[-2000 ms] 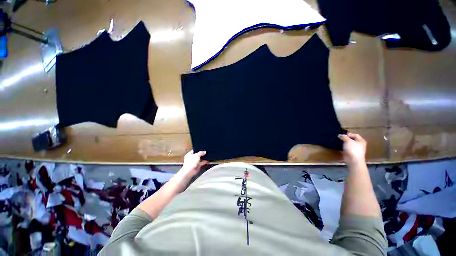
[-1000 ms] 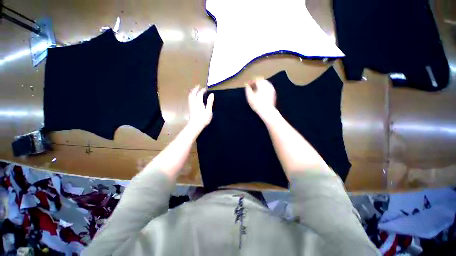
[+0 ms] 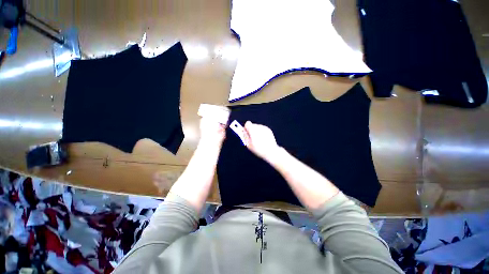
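Note:
A stack of dark cut panels [image 3: 305, 150] lies in front of me, its notched edges at the top and right. My right hand [image 3: 259, 140] is over its upper left part and holds a small white ticket [image 3: 238, 132] with a dark mark. My left hand [image 3: 215, 119] is at the stack's upper left corner. Its fingers are pale and blurred, so I cannot tell whether they grip the corner or anything else.
Another dark panel stack [image 3: 122, 101] lies left, with a wrapped dark block [image 3: 46, 154] below it. A white pattern sheet [image 3: 289, 40] on dark plies lies beyond, more dark cloth [image 3: 423, 48] at right. A metal plate [image 3: 66, 53] is upper left. Scraps lie below the table edge.
Both hands have moved from the panel's near edge to its upper left corner. The white ticket now shows in my right hand. The view has also shifted.

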